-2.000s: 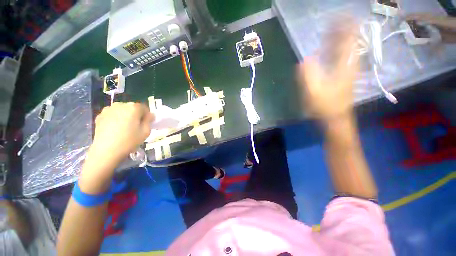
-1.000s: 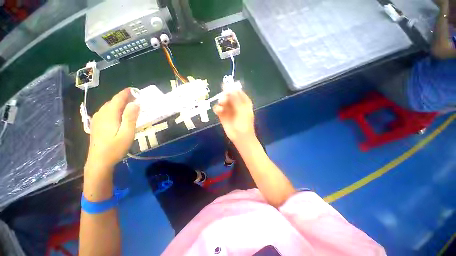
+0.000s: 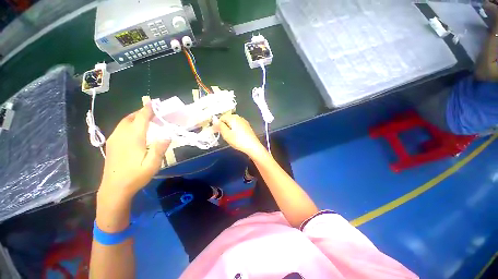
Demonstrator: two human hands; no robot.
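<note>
The white test fixture (image 3: 218, 102) lies at the bench's near edge, overexposed, with cream tape strips under it. My left hand (image 3: 128, 147) is at its left end, thumb and fingers around a white adapter (image 3: 173, 110), whose details are washed out. A bundled white cord (image 3: 203, 139) hangs from it along the fixture's front. My right hand (image 3: 235, 132) is at the fixture's right part, fingertips pinching the cord's end against it. One open adapter (image 3: 258, 52) lies to the right and another open adapter (image 3: 95, 79) to the left, each with its white cord.
A grey meter (image 3: 143, 32) with a lit display stands behind the fixture, coloured leads running forward. A film-wrapped dark pad (image 3: 38, 147) is at left, a light grey pad (image 3: 366, 49) at right. A person's blue sleeve (image 3: 469, 111) and a red stool (image 3: 404, 141) are at right.
My right hand has moved from the right adapter's cord area left to the fixture's front. The bundled cord now hangs visibly in front of the fixture. My left hand stays at the left end.
</note>
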